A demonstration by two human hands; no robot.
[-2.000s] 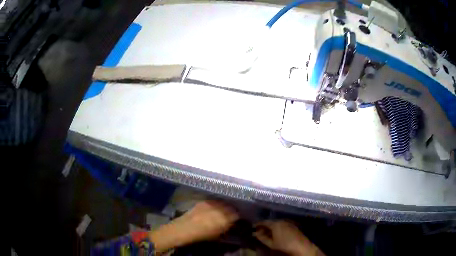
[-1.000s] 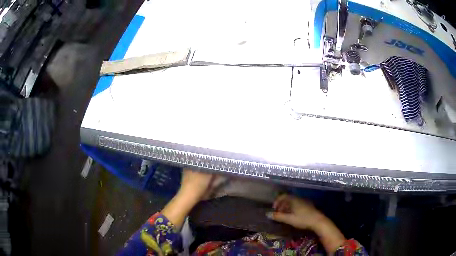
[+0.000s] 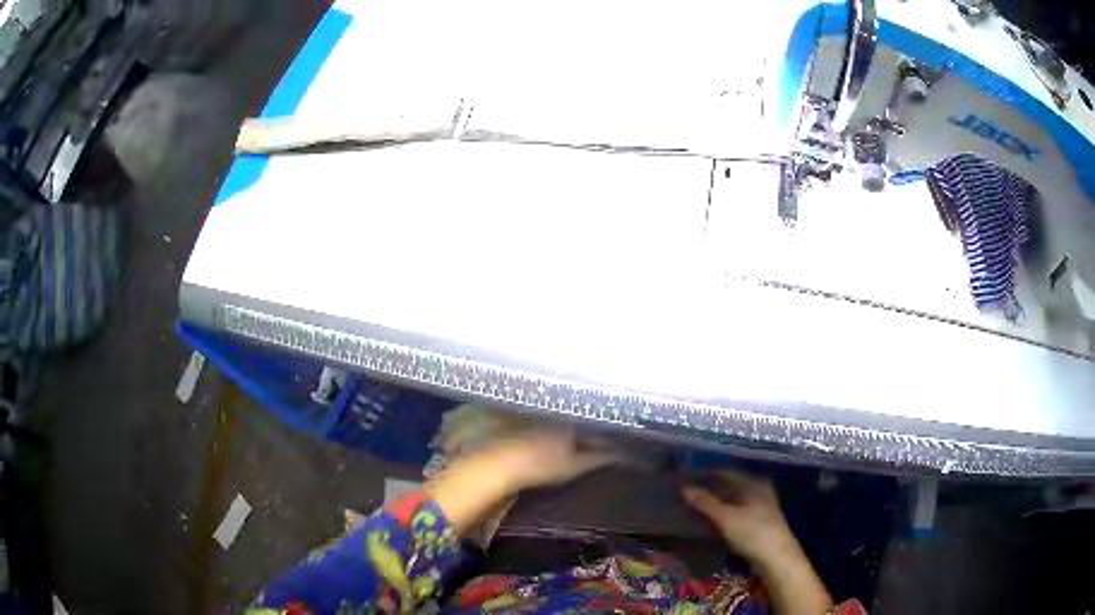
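Observation:
My left hand [image 3: 534, 460] is below the front table edge, over a dark flat piece [image 3: 612, 502] at the lap. My right hand [image 3: 742, 511] is at that piece's right end, fingers bent. Blur hides whether either hand grips anything. Pale cloth [image 3: 480, 430] lies behind my left hand. On the table, a grey-beige strip [image 3: 348, 132] lies over the blue-taped left end. A whitish strip with a dark edge line [image 3: 576, 145] runs from it to the presser foot [image 3: 789, 192].
The white sewing machine [image 3: 937, 96] stands at the right, with a navy-and-white striped cloth [image 3: 988, 228] under its arm. A ruler band [image 3: 528, 390] runs along the front edge. A blue crate [image 3: 300, 390] is below. Pale scraps [image 3: 232, 521] lie on the floor. Striped fabric [image 3: 75, 274] is at far left.
My left hand has moved right and inward, nearer my right hand, compared with one second ago. The pale piece between the hands is now mostly covered. The strips on the table have not visibly moved.

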